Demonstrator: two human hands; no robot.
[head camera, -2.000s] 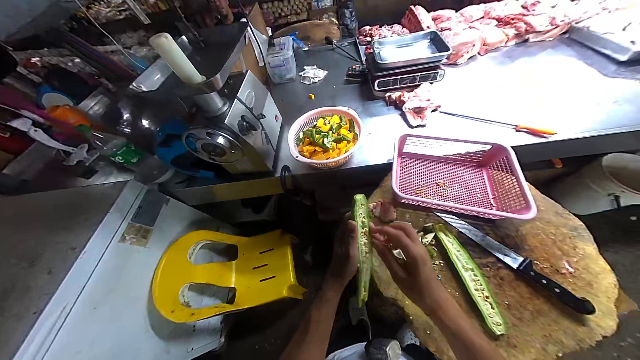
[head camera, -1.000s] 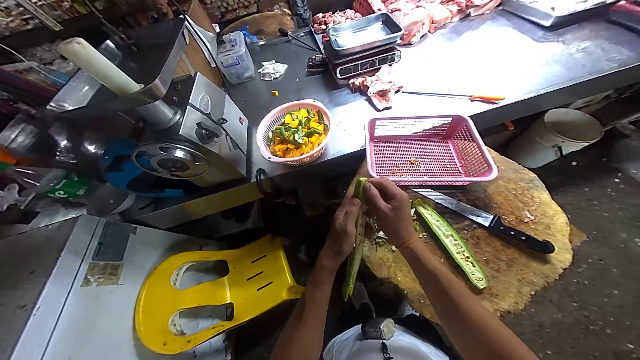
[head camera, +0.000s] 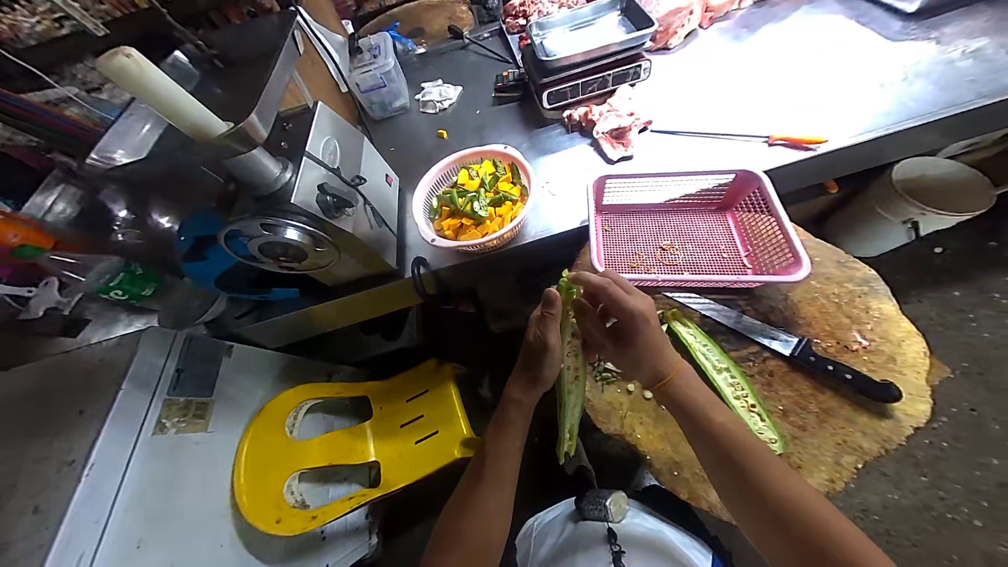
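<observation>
A long green gourd half (head camera: 572, 378), its seedy inner side showing, hangs upright in my left hand (head camera: 542, 339), beside the chopping block's left edge. The fingers of my right hand (head camera: 626, 323) touch its top end; whether they grip it is hard to see. Another seeded half (head camera: 728, 378) lies cut side up on the round wooden chopping block (head camera: 835, 417). Right of it lies a knife with a black handle (head camera: 846, 372), its blade tip near the pink plastic basket (head camera: 701, 279). Seeds and small scraps lie near my right wrist.
A pink colander (head camera: 425, 216) of cut orange and green vegetables stands on the metal counter (head camera: 543, 181). Behind are a scale (head camera: 591, 83), raw meat (head camera: 618, 130) and an orange-handled tool (head camera: 795, 140). A meat grinder (head camera: 346, 181) and yellow plastic chair (head camera: 409, 425) are left, a white bucket (head camera: 929, 205) right.
My right hand has moved from the middle of the held half up to its top end. That half shows less of its seedy face than two seconds ago.
</observation>
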